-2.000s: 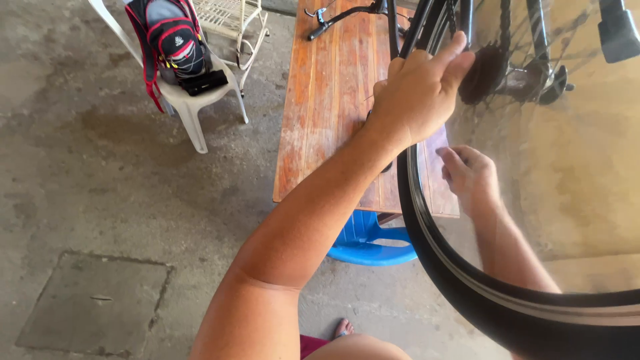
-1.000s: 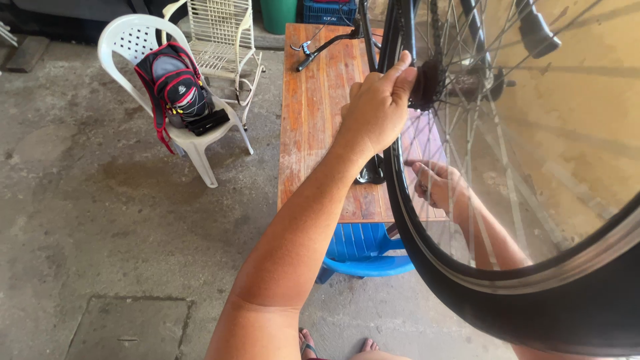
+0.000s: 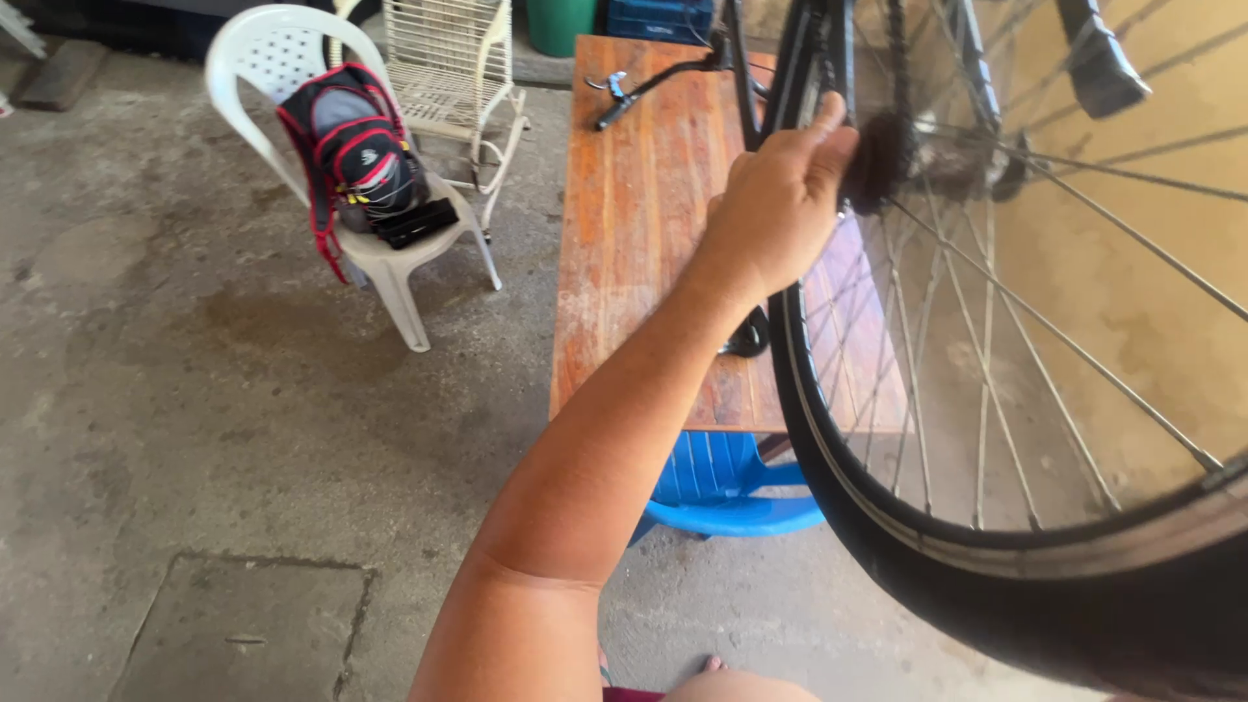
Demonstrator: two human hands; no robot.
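Note:
My left hand [image 3: 780, 205] is at the rear of an upturned bicycle, its thumb and index finger at the frame tube [image 3: 837, 58] beside the rear sprockets [image 3: 877, 161]. What its fingers grip there, if anything, is hidden. The spoked wheel with its black tire [image 3: 858, 546] fills the right side, close to the camera. A chain [image 3: 897, 58] runs up from the sprockets. The handlebar [image 3: 658, 78] with a brake lever [image 3: 609, 83] rests over the wooden table [image 3: 624, 214]. A black part, perhaps the saddle [image 3: 749, 334], shows behind my wrist. My right hand is out of view.
A blue plastic chair [image 3: 741, 512] stands at the table's near edge. On the left, a white plastic chair [image 3: 390, 278] holds a black and red backpack [image 3: 356, 146]. Behind it are a woven chair [image 3: 448, 68], a green container [image 3: 561, 24] and a blue crate [image 3: 658, 19]. A tan wall [image 3: 1170, 244] borders the right.
My right hand, seen behind the spokes in both earlier frames, has left the view. My left hand remains by the sprockets. The view has shifted.

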